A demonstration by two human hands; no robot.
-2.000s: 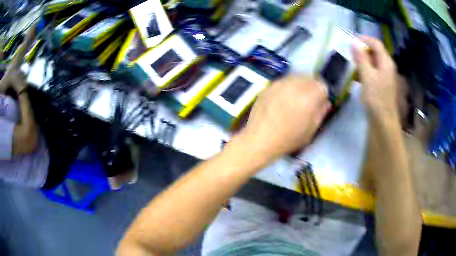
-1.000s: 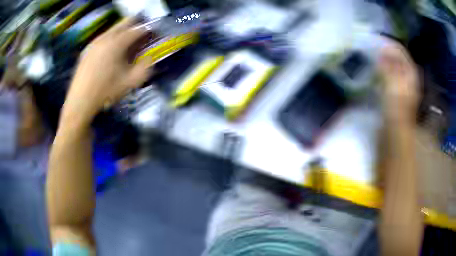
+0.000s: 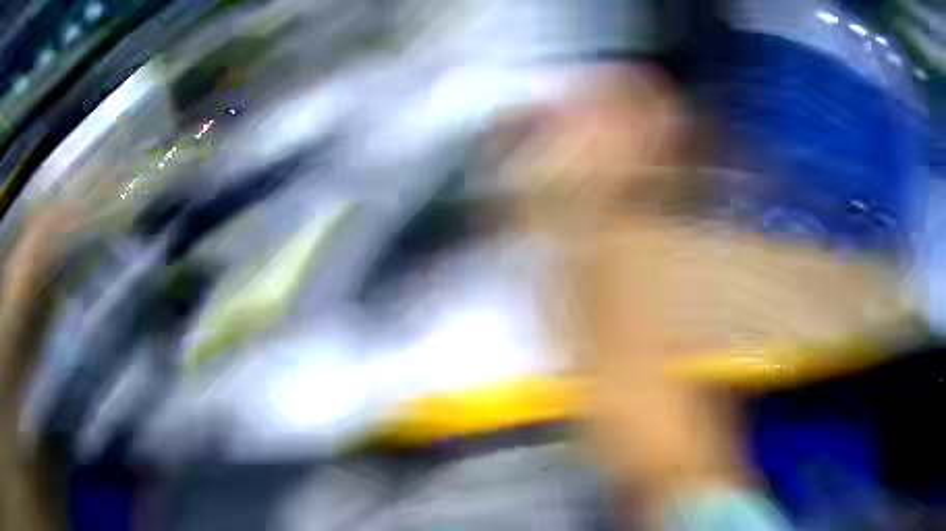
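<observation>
The whole view is strongly blurred. My right hand (image 3: 607, 130) is at upper centre, its forearm running down to a pale green cuff; whether it holds anything is hidden by the blur. A skin-coloured streak at the far left edge looks like my left hand (image 3: 39, 244) and forearm; its fingers cannot be made out. A dark, shell-like shape (image 3: 415, 244) lies left of my right hand. A pale yellow strip (image 3: 265, 285), perhaps a battery pack's edge, lies further left.
The white bench surface (image 3: 456, 337) has yellow edge tape (image 3: 488, 407) along its near side. Brown cardboard (image 3: 773, 290) lies right of my right forearm, with a large blue mass (image 3: 819, 130) behind it. Blurred dark shapes (image 3: 249, 192) lie at the left.
The view has swung right. My left hand, over the left pile a second ago, is now at the left picture edge; my right hand appears nearer the centre.
</observation>
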